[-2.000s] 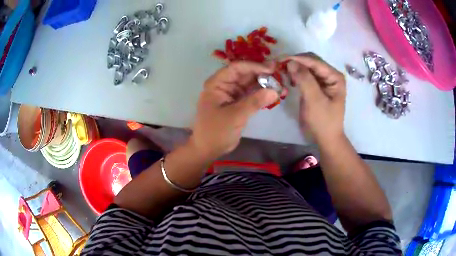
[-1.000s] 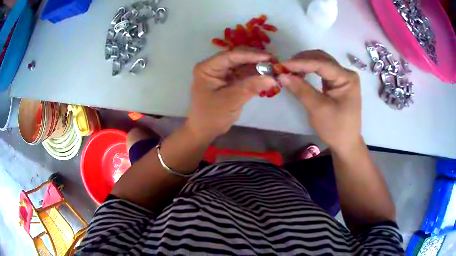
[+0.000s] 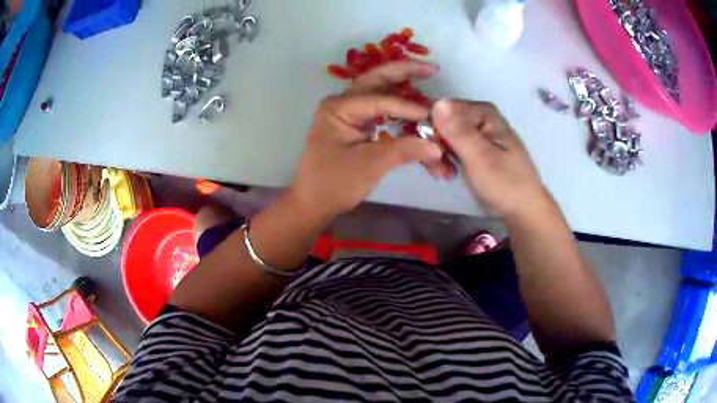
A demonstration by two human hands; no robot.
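Note:
My left hand [image 3: 346, 146] grips a small silver metal setting [image 3: 425, 131] between thumb and fingers, above the table's middle. My right hand [image 3: 491, 153] meets it there, its thumb and fingertips pressed at the setting; whether it also holds a red stone is hidden by the fingers. The pile of glossy red-orange stones [image 3: 380, 53] lies just beyond my left hand, partly covered by its fingers. A white glue bottle [image 3: 500, 24] stands beyond my right hand, cut by the top edge.
A pile of silver settings [image 3: 193, 67] lies left, near a blue tray [image 3: 101, 16]. More silver pieces [image 3: 604, 126] lie right, beside a pink basin [image 3: 688, 98] full of silver pieces. A light-blue basin [image 3: 17, 75] is at the far left. A red basin [image 3: 145, 264] is on the floor.
My right hand has closed in on the setting, its thumb now against it. The red-orange stone seen between the hands a second ago is now hidden. My left fingers have spread over the red pile.

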